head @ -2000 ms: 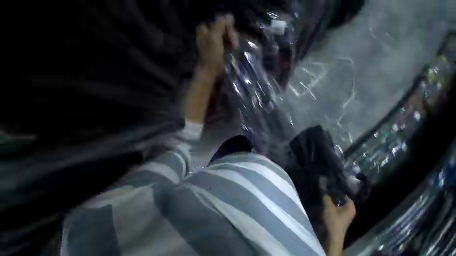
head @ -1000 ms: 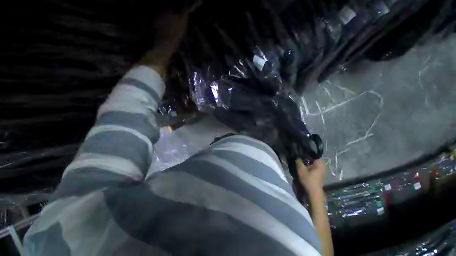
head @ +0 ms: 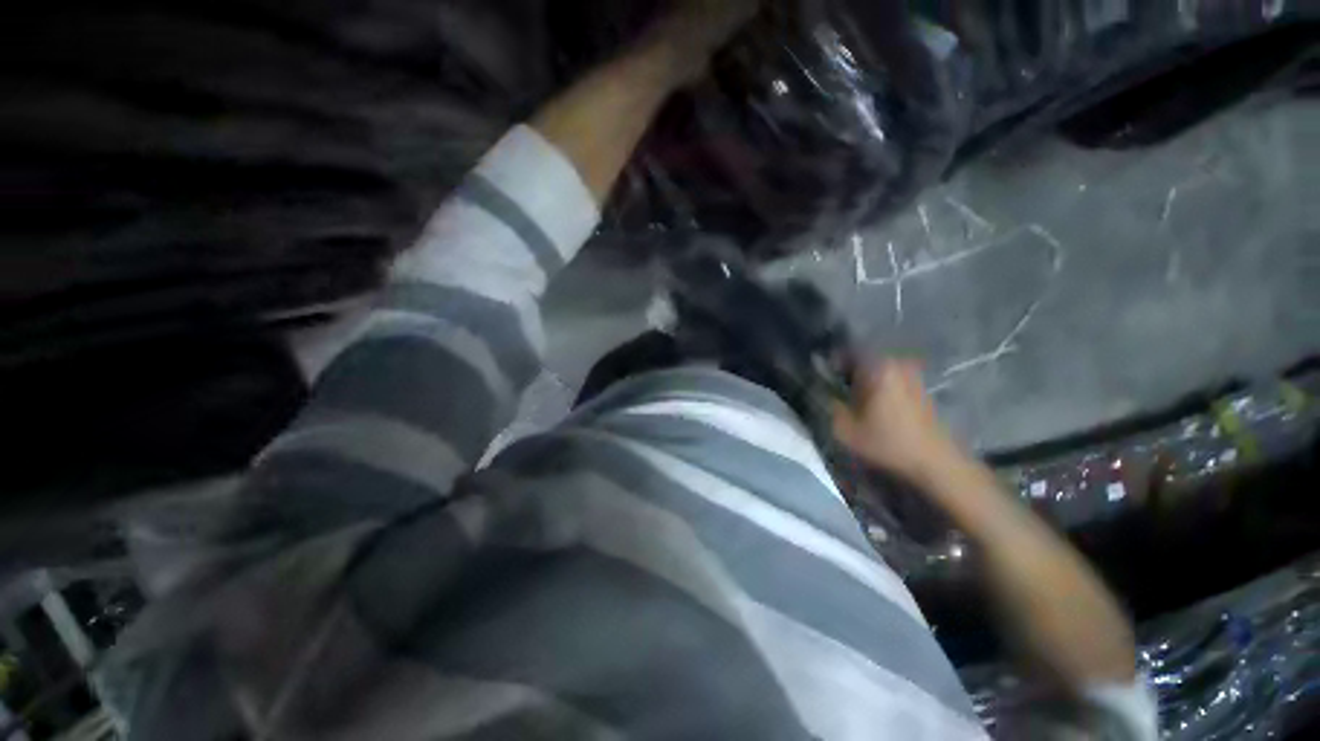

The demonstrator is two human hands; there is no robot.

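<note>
My right hand (head: 890,420) is blurred, right of my striped shirt. Its fingers are closed on the end of a dark bundle (head: 760,319), which hangs in front of my body with a few small glints. My left arm reaches up to the top edge. My left hand (head: 707,26) is dark, blurred and partly cut off beside the hanging garments in shiny poly covers (head: 854,102); its fingers cannot be made out.
Grey concrete floor (head: 1115,290) with pale strings (head: 1035,253) lies at the right. Stacked shiny packs (head: 1115,471) line the lower right. More glossy wrap (head: 1230,666) is at the bottom right corner. Dark hanging garments (head: 261,159) fill the upper left. A pale metal bar (head: 65,623) shows lower left.
My left hand has moved right along the hanging garments, towards the top edge. My right hand, still on the dark bundle, has come up slightly, with its forearm now slanting out to the right.
</note>
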